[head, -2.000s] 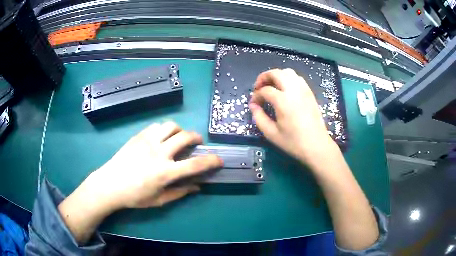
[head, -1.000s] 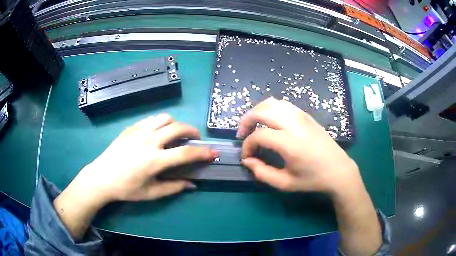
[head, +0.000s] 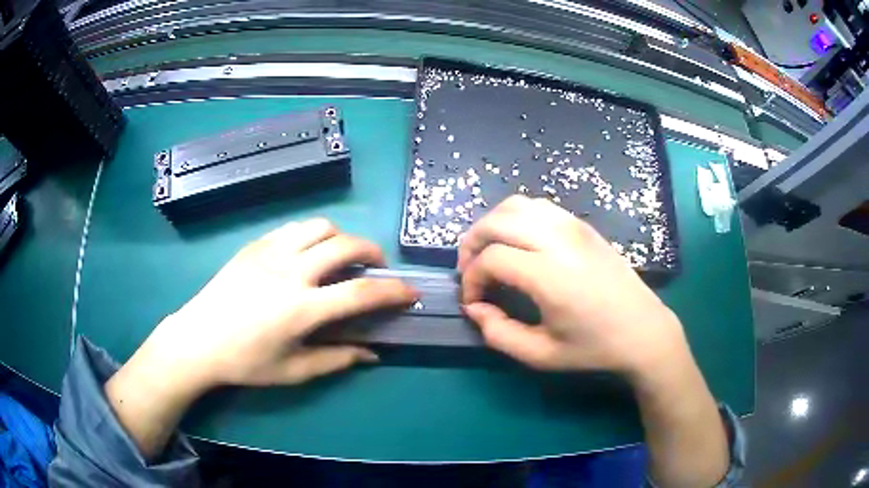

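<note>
A black bar stack [head: 429,329] lies on the green mat in front of me, its ends covered by my hands. My left hand [head: 295,310] grips its left part, with the index fingertip near a small bright insert [head: 418,306] in the centre strip. My right hand [head: 543,286] has thumb and fingertips on the right part of the centre strip; whether they pinch a small piece is hidden. A black parts tray [head: 534,143] behind holds scattered small silvery pieces.
Another low stack of black bars [head: 252,157] lies at back left. A tall black stack [head: 57,95] stands at far left. A pale plastic piece [head: 715,195] lies right of the tray. Metal rails [head: 257,78] and an orange part [head: 777,78] run behind.
My right hand has come from over the tray down to the right part of the bar stack and stays there. My left hand keeps its hold. The orange parts on the line have shifted right.
</note>
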